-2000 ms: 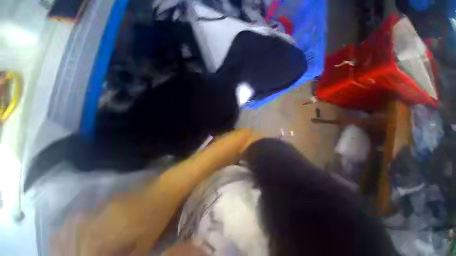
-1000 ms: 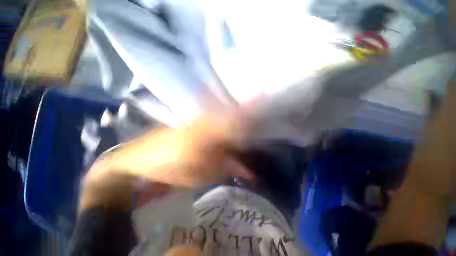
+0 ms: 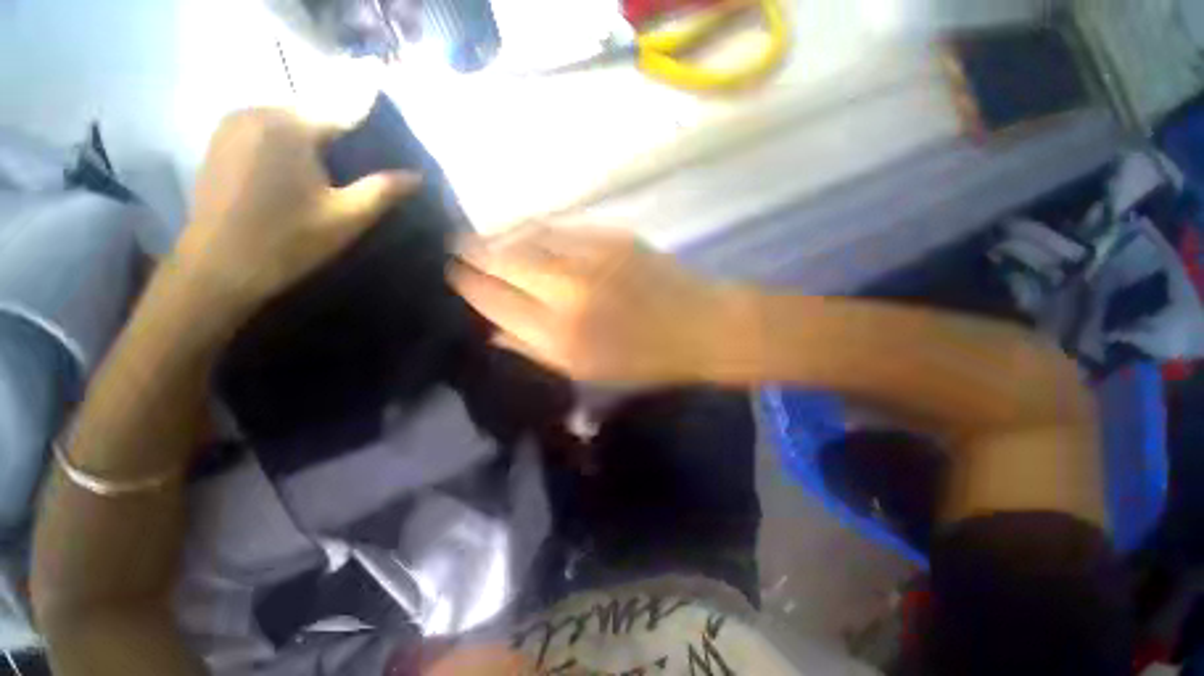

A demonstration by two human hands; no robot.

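A black fabric panel point(image 3: 363, 304) lies at the front edge of the white machine table and hangs down over grey fabric point(image 3: 383, 482). My left hand point(image 3: 284, 198) holds the panel's left upper edge, thumb on top, just below the needle area. My right hand point(image 3: 561, 297) lies at the panel's right edge with its fingertips on the cloth; its exact grip is blurred. Part of the sewing machine point(image 3: 456, 29) shows at the top in the lamp glare. The needle tip cannot be made out.
Scissors with red and yellow loops point(image 3: 713, 53) lie right of the needle area. A dark block in a brown-edged frame point(image 3: 1023, 77) is at the table's right end. A blue basket point(image 3: 1136, 449) stands low at the right, with fabric scraps point(image 3: 1136, 284) above it. Grey cloth is at the left.
The view has swung from the right-side baskets and then the lap back to the table. Both hands are now on the black panel at the machine; one second ago they were apart.
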